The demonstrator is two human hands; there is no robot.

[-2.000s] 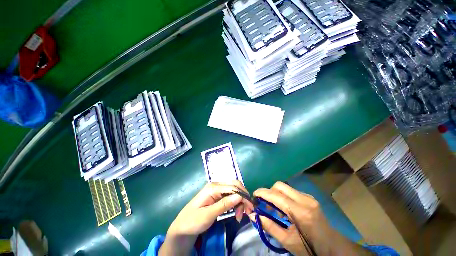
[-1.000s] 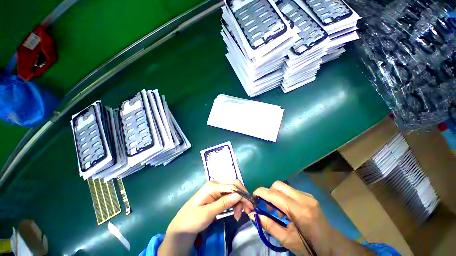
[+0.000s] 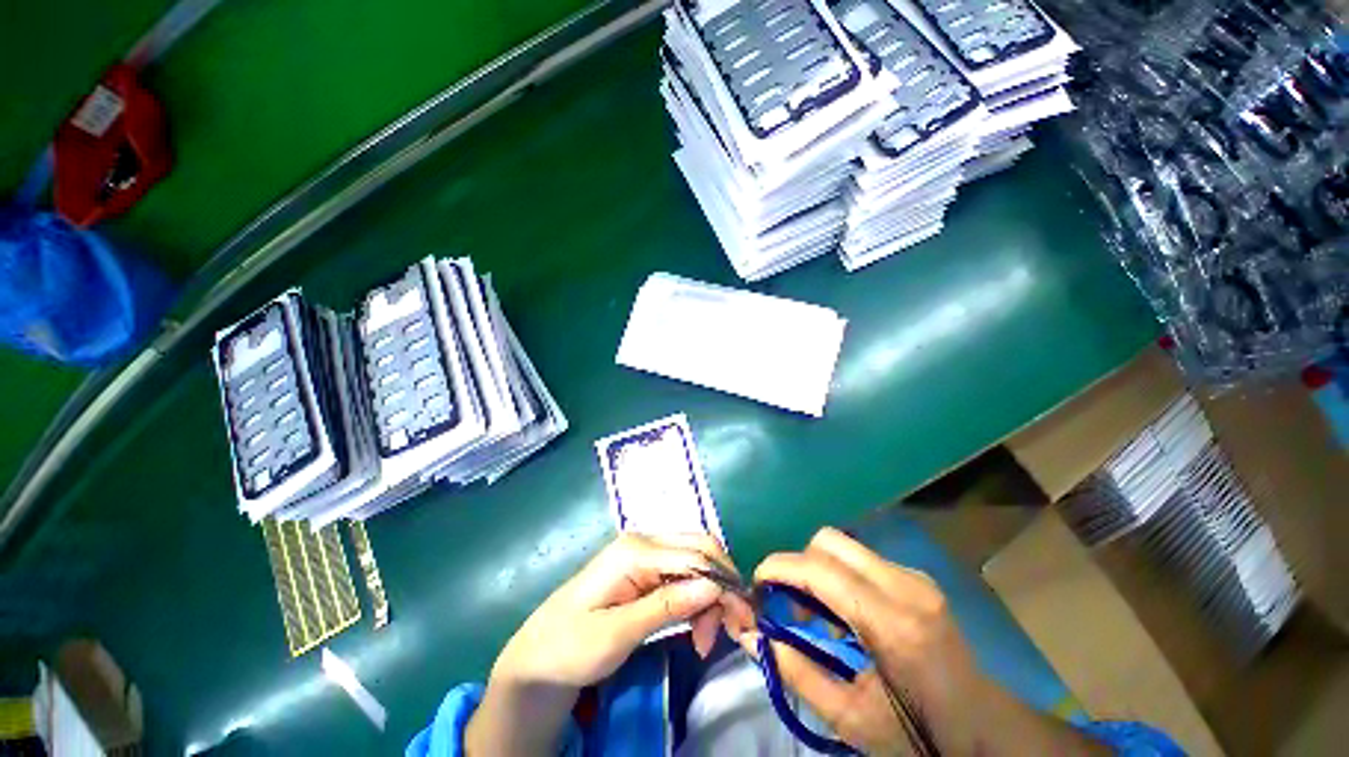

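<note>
My right hand (image 3: 866, 636) holds scissors with dark blue loop handles (image 3: 784, 688). Their short blades point left to the fingertips of my left hand (image 3: 629, 614). My left thumb and fingers are pinched together at the blade tips; whether a small part is between them cannot be told. A phone-shaped piece with a dark outline on a white card (image 3: 656, 481) lies on the bench edge, its lower part hidden under my left hand. A small pile of blank white cards (image 3: 732, 343) lies beyond it.
Left stacks of patterned pieces (image 3: 407, 370), a yellow-gold ruled sheet (image 3: 311, 589) and a white paper strip (image 3: 354, 689) lie left. Taller stacks (image 3: 784, 148) stand at the back. Shiny clear plastic bags (image 3: 1228, 178) are far right, an open carton (image 3: 1065, 429) lower right. Red bin (image 3: 111, 148), blue bag (image 3: 74, 289).
The view has shifted very slightly. Both hands and the scissors keep nearly the same pose, with the scissor handles turned a little.
</note>
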